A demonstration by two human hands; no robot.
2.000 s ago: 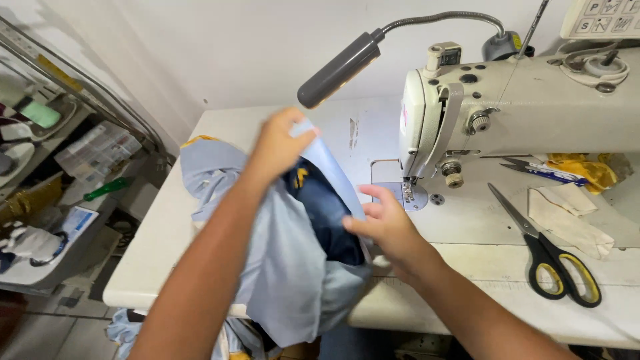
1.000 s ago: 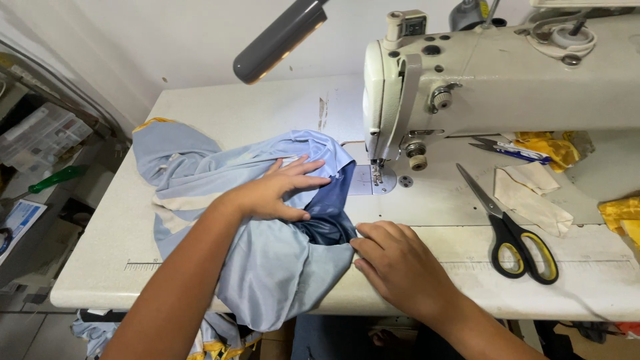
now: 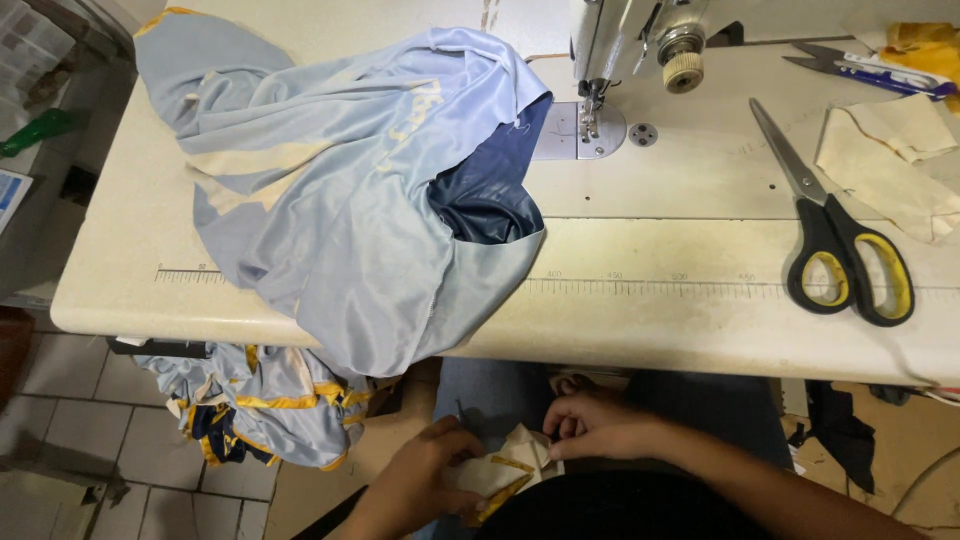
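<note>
Down at my lap, below the table's front edge, my left hand (image 3: 431, 476) grips a small cream fabric piece with yellow trim (image 3: 499, 472). My right hand (image 3: 600, 424) has its fingers curled at the other side of that piece, touching or pinching its edge. A light blue satin garment (image 3: 352, 165) lies on the sewing table, its opening showing dark blue inside, with one part draped over the front edge. The opening lies left of the needle and presser foot (image 3: 590, 124) of the sewing machine, apart from them.
Black-handled scissors (image 3: 817, 217) lie on the table's right, beside cream fabric scraps (image 3: 892, 161), thread snips (image 3: 870, 69) and yellow fabric (image 3: 922, 49). More blue garments with yellow trim (image 3: 277, 401) hang in a heap below the table (image 3: 105, 247). Shelving holds a green object (image 3: 37, 131) at far left.
Both hands have left the blue garment and moved down to my lap, where a cream fabric piece now shows between them. The garment stays on the table. The view has tilted down.
</note>
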